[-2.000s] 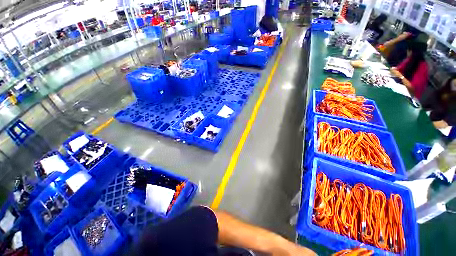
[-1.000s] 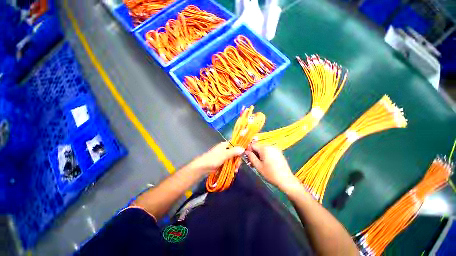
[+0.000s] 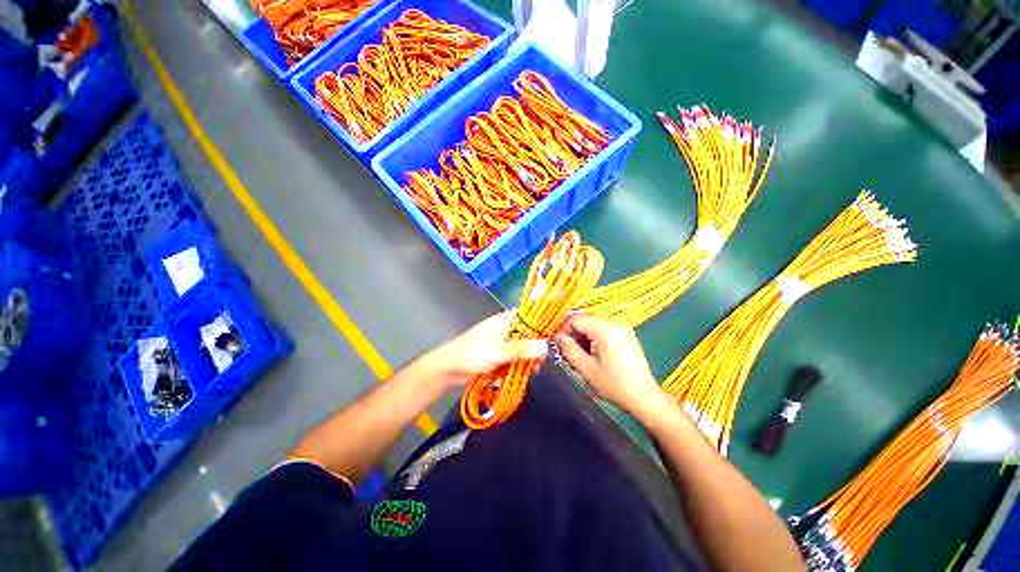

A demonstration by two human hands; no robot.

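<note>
My left hand (image 3: pixel 492 344) is closed around the middle of a coiled orange cable (image 3: pixel 500 393), held in the air in front of my body at the bench edge. A thin dark strand crosses the coil near my left fingers. My right hand (image 3: pixel 605 360) is at the coil's right side with thumb and fingers pinched together; what is between them is too small to tell. Yellow-orange straight wire bundles (image 3: pixel 752 335) lie on the green bench to the right, with pale bands around their middles. A small dark bundle of ties (image 3: pixel 789 411) lies between two of them.
Blue bins (image 3: pixel 556 227) full of orange coils stand in a row along the bench edge, ahead and left. The green bench (image 3: pixel 850 145) extends right, with a white box (image 3: pixel 921 103) at its far side. Left are the grey aisle, a yellow floor line (image 3: pixel 293 264) and blue pallets with bins.
The view has turned from the aisle down to the bench since the oldest frame, and both hands have come into view with the coil. Over the last second, the hands have barely moved.
</note>
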